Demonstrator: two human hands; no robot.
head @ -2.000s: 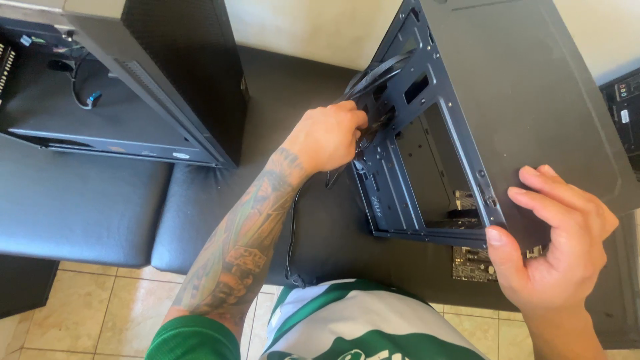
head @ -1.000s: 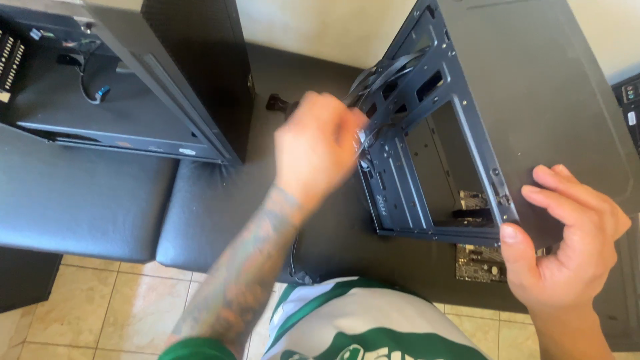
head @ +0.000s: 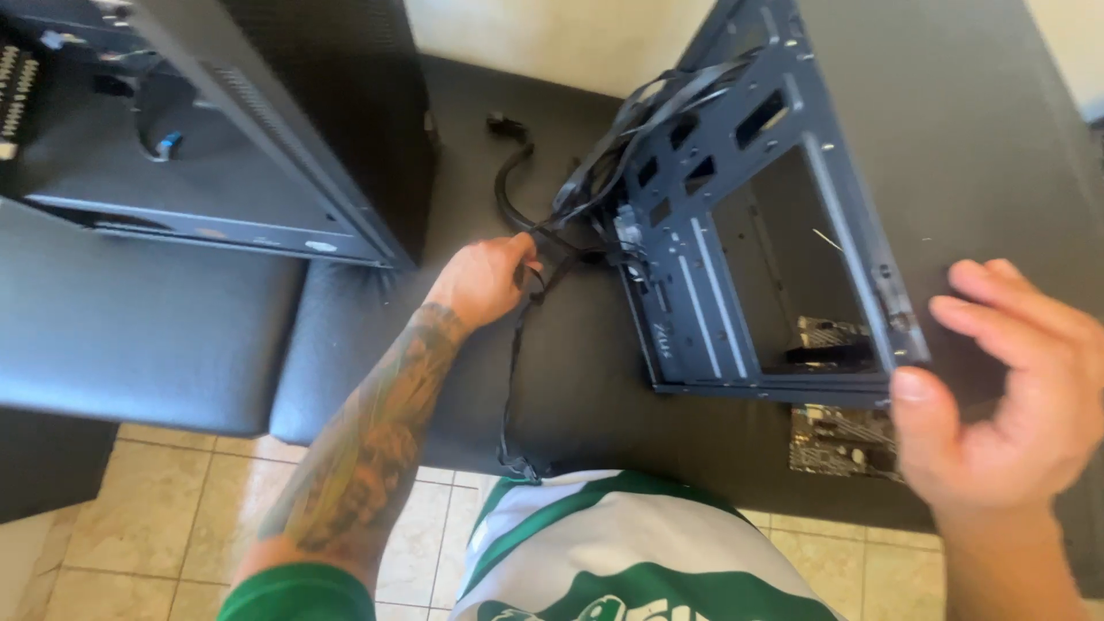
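Note:
A black computer case (head: 716, 250) stands tilted on a black padded bench, its inner metal tray with cutouts facing left. My right hand (head: 1009, 388) steadies its near right corner, thumb on the frame edge and fingers over the side panel. At the case's left side, my left hand (head: 492, 276) pinches thin black cables (head: 556, 278). One cable trails down toward my shirt. A thicker black sleeved cable (head: 502, 185) with a connector curves over the bench beyond this hand. More flat black cables (head: 621, 138) bunch against the tray.
A second open black computer case (head: 345, 138) lies at upper left, with a small blue-tipped connector (head: 168, 145) inside. A circuit board (head: 841, 444) rests on the bench (head: 586, 431) below and behind the first case. A wall is behind, and floor tiles (head: 138, 517) show below.
My left hand has drawn back from the case's cable bundle and moved down and left. The thick cable and its connector now lie out on the bench. My right hand stays at the case corner.

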